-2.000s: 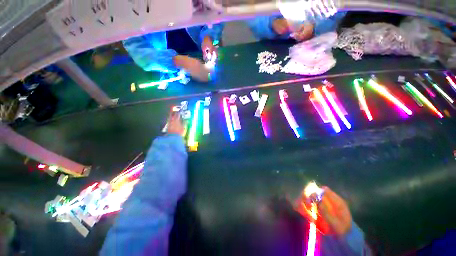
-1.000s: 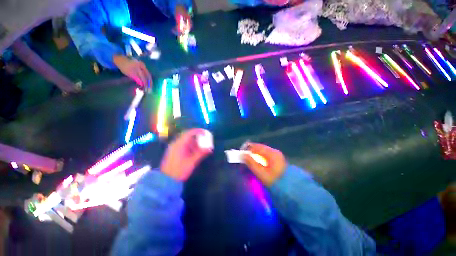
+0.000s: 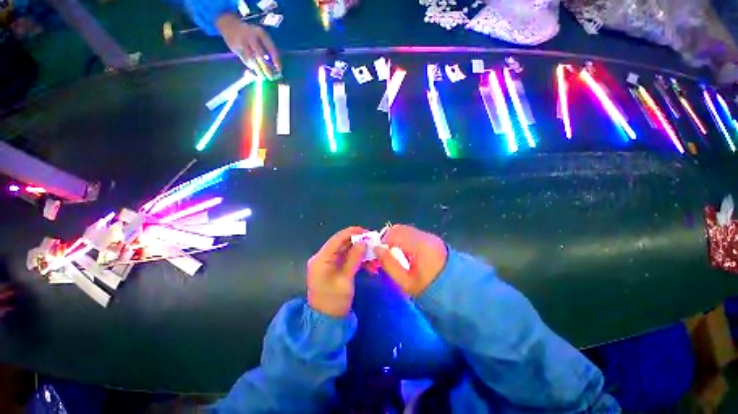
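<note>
My left hand (image 3: 332, 273) and my right hand (image 3: 414, 257) meet in the lower middle of the view. Both sets of fingertips pinch a small white housing (image 3: 371, 239) between them. A short bright white strip end (image 3: 400, 257) shows at my right fingers. Pink and blue light glows below my hands; most of the strip there is hidden. Any board between the fingers cannot be made out.
A row of glowing strips (image 3: 500, 109) with white blocks lies along the green belt (image 3: 518, 210). A tangled pile of light units (image 3: 137, 234) lies left. Another person's hand (image 3: 249, 47) touches the row's left end. A red packet (image 3: 723, 238) lies right.
My left hand has come back from the row, and both hands have closed together on the small white housing. The other person's hand has moved onto the left strips. The view has shifted.
</note>
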